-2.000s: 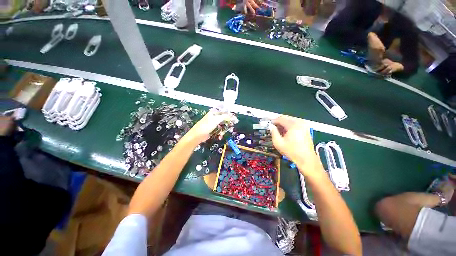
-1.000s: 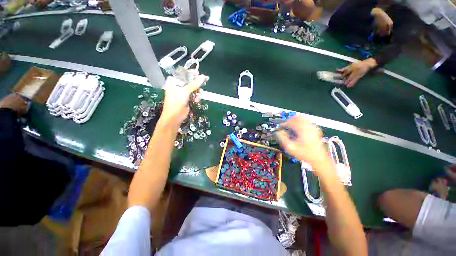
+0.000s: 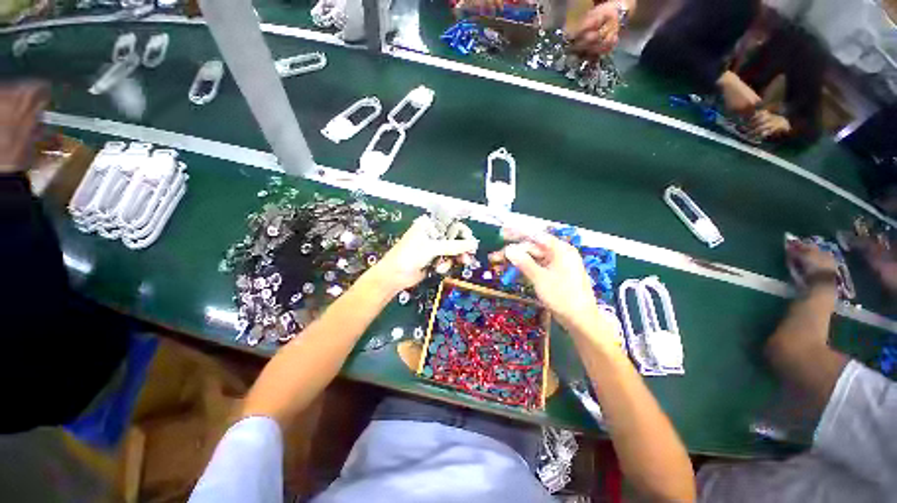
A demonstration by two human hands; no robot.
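Note:
My left hand [image 3: 425, 248] is closed around a small bunch of silvery, pale subassemblies [image 3: 450, 218] above the back left of the parts box. My right hand [image 3: 541, 265] is close to its right, fingertips pinched together; whether they hold a part is too blurred to tell. The parts box [image 3: 424, 339], with yellow-tan edges, is filled with small red-and-blue components [image 3: 487, 344] and lies directly before me. The loose subassembly pile [image 3: 315, 236] is left of the box. Blue cylinders [image 3: 598, 265] lie behind and right of my right hand.
White housings stand grouped at left [image 3: 128, 192], and two lie at right [image 3: 651, 324]. More lie on the green belt [image 3: 500, 179] beyond the pale rail [image 3: 629, 250]. A grey post [image 3: 258, 88] rises at the left. Other people's hands and arms show at left, right and back.
Since one second ago, my left hand has moved right, from over the pile to beside my right hand. My right hand has moved slightly left. The housings at right show more plainly.

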